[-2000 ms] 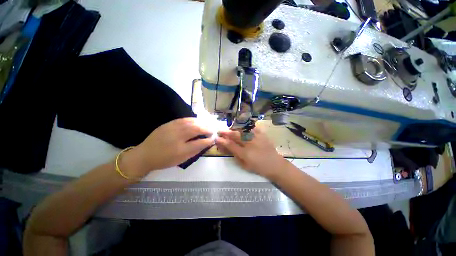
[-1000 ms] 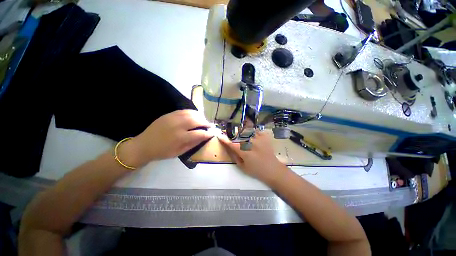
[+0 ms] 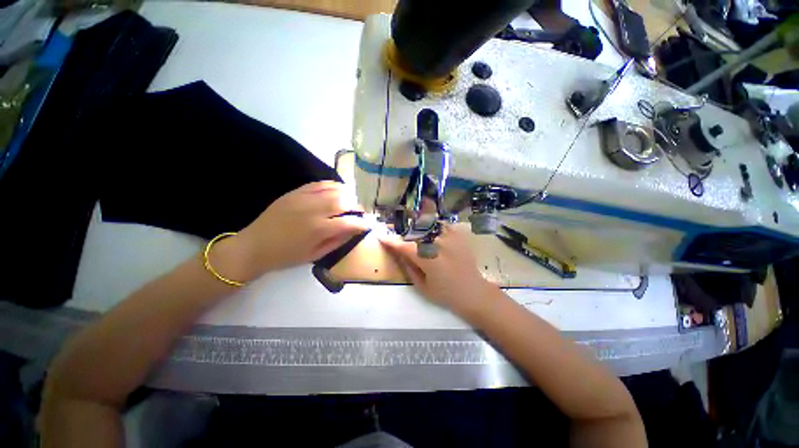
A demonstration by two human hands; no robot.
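Note:
A dark cut garment piece (image 3: 219, 153) lies flat on the table left of the needle, its right end running under my left hand. My left hand (image 3: 298, 227), with a yellow bangle on the wrist, holds the cloth with bunched fingertips at the bright needle area. My right hand (image 3: 442, 262) is just right of it, partly behind the presser parts, fingertips meeting the left ones. Glare and fingers hide the cloth edge, so I cannot tell if the right fingers grip it. The white sewing machine head (image 3: 517, 149) stands above and right.
A stack of dark cut pieces (image 3: 53, 175) lies at the left. Yellow-and-black thread snips (image 3: 539, 252) lie under the machine arm. A metal ruler strip (image 3: 350, 352) runs along the front edge. Small spools (image 3: 692, 320) sit at the right. A black lamp tube (image 3: 451, 35) hangs over the head.
The cloth's lower tip near the needle has shifted and more of the tan plate shows than at first. The hands stay together at the needle. The view has shifted slightly.

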